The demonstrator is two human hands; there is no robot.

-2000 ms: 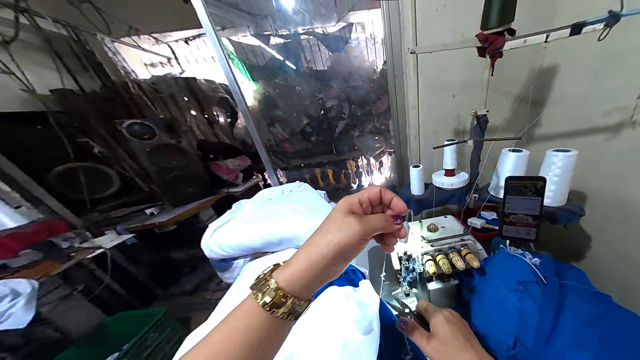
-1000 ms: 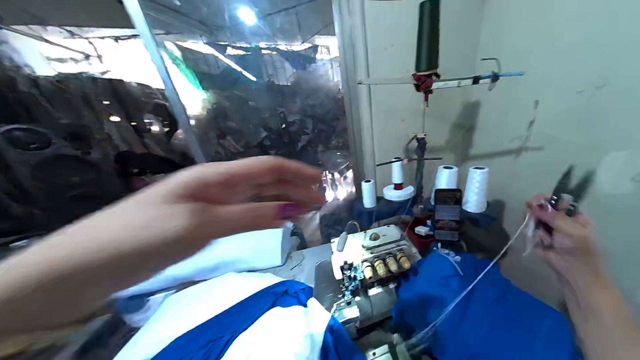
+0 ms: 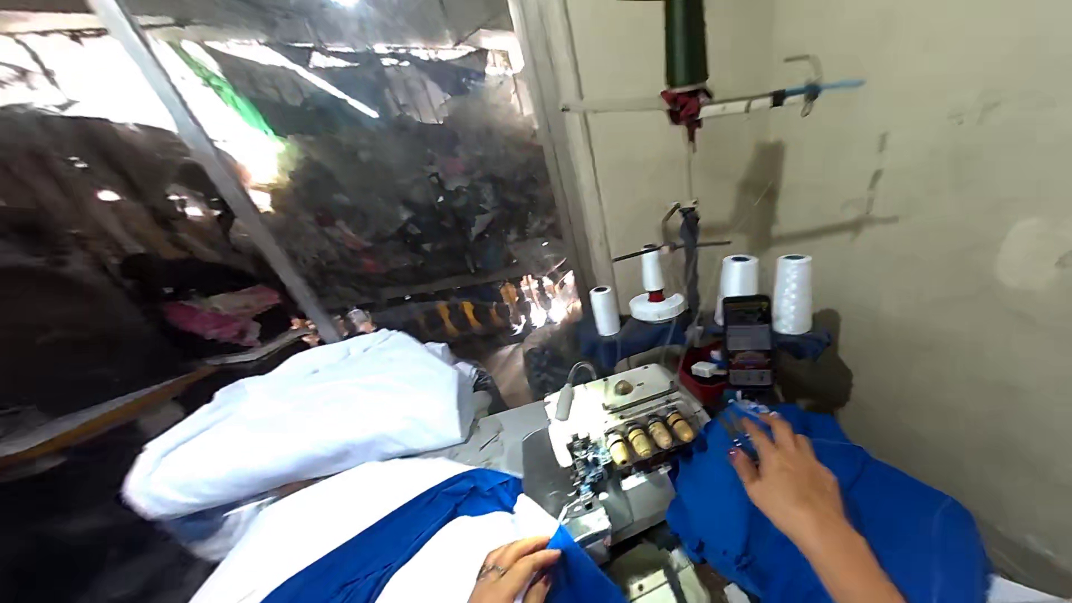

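My left hand [image 3: 517, 569] rests at the lower middle on white and blue fabric [image 3: 452, 502], its fingertips on the blue edge beside the overlock sewing machine [image 3: 624, 402]. Whether its fingers pinch the cloth is not plain. My right hand [image 3: 787, 473] lies over a heap of blue fabric [image 3: 896, 502] to the right of the machine, fingers spread. Small metal thread snips [image 3: 734, 425] are at its fingertips; whether they are held or lying loose I cannot tell. The machine's tension dials face me, and its needle area is next to the fabric edge.
White thread cones [image 3: 791, 295] stand behind the machine, with a smartphone [image 3: 748, 342] upright before them. A green thread cone [image 3: 687, 42] hangs above on a rod. Folded white fabric [image 3: 318, 414] is piled at left. A metal pole [image 3: 218, 172] slants in front of the window.
My right hand has come down from beside the wall, where it held the snips and threads, to the blue heap. My left hand has lowered from mid-air onto the fabric.
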